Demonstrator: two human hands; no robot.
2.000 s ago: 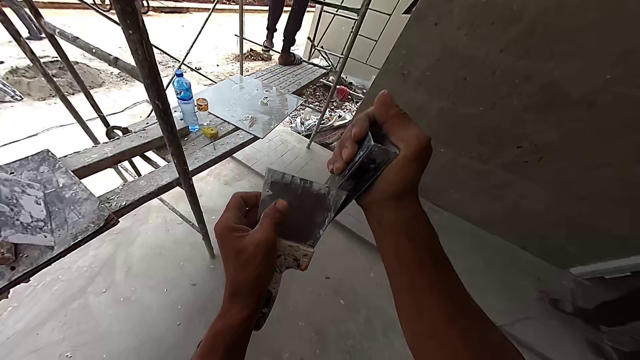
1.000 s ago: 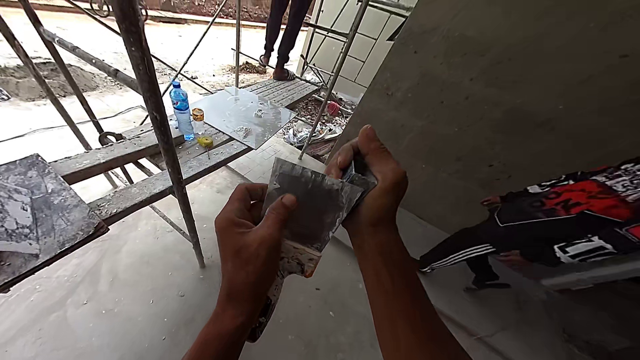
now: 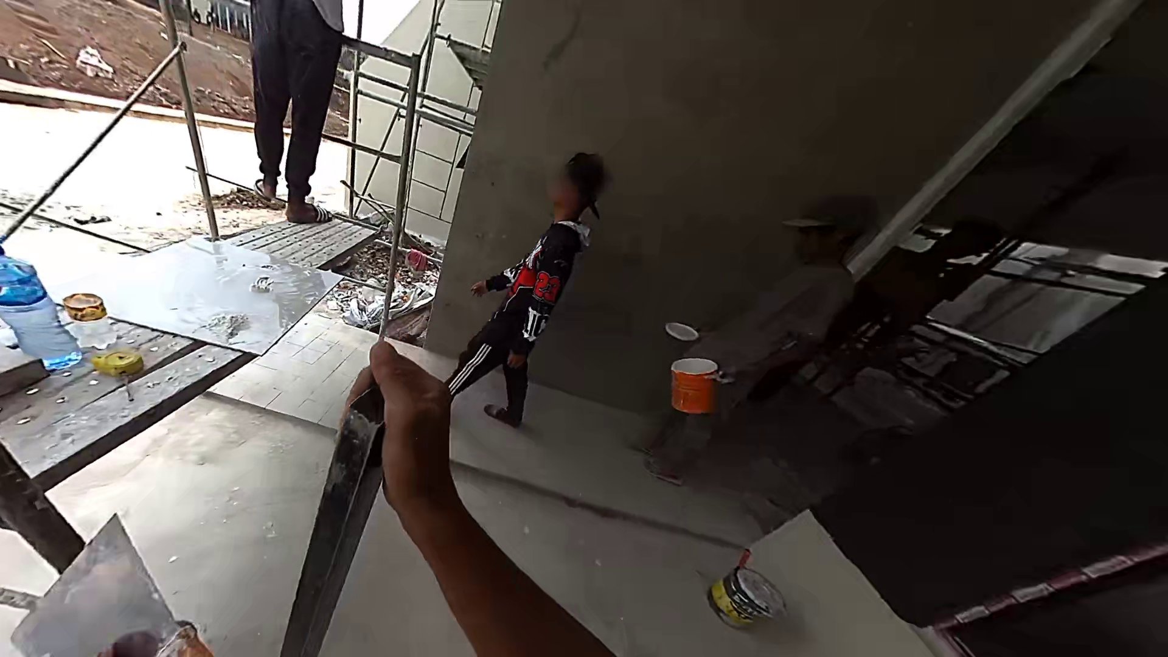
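My right hand [image 3: 411, 429] is closed on a long, flat metal trowel [image 3: 336, 525], seen nearly edge-on, which points down toward the bottom edge. At the lower left is the blade of a putty knife [image 3: 102, 584], grey and smeared. Only a fingertip or so of my left hand [image 3: 132, 644] shows on that knife near its handle; the rest is cut off by the frame. The two tools are apart. A pale, wet-looking board [image 3: 205, 287] with lumps of paste on it rests on the scaffold planks beyond my hands.
A water bottle [image 3: 35, 306], a jar [image 3: 88, 319] and a yellow tape measure [image 3: 119, 363] sit on the planks [image 3: 137, 411]. Scaffold poles [image 3: 406, 182] rise behind. One person stands on boards, another walks along the wall; a third holds an orange bucket [image 3: 693, 385]. A tin [image 3: 746, 598] stands lower right.
The view has swung right. My hands have moved apart, with the tools no longer close together. The person in black and red has come further into view, walking by the wall.
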